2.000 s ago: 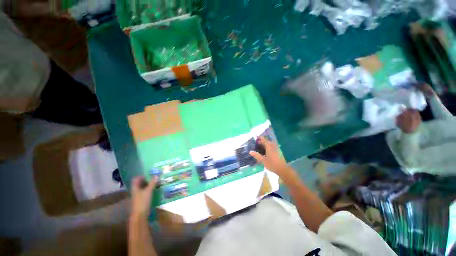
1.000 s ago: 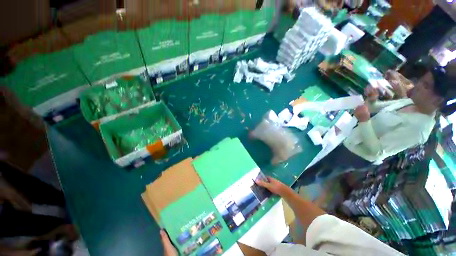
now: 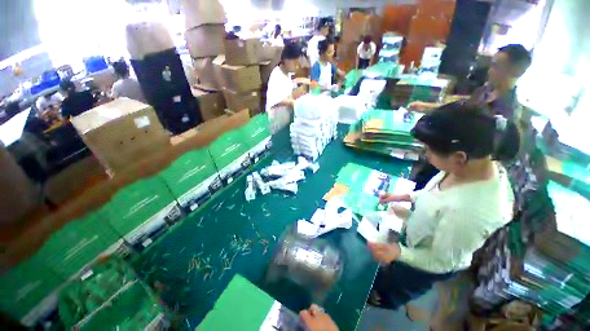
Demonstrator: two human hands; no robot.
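A green printed carton blank (image 3: 240, 306) shows at the bottom edge, cut off by the frame. My right hand (image 3: 318, 319) is at its right edge, small and partly cut off, with the fingers on the printed side. My left hand is out of the picture. A clear plastic bag (image 3: 305, 260), blurred, lies on the dark green table just beyond the blank. Two low open green boxes with clear packets (image 3: 97, 291) stand at the lower left, partly cut off.
Upright green cartons (image 3: 139, 205) line the far table edge. Loose white pieces (image 3: 281, 176) lie before a white stack (image 3: 312, 126). Pale slivers (image 3: 223, 249) are scattered on the table. A coworker (image 3: 453, 213) stands at the right beside another blank (image 3: 362, 184). Brown cartons (image 3: 123, 134) stand beyond.
The view has swung up and to the right, so the blank now sits at the bottom edge. My left hand has left the picture. My right hand stays at the blank.
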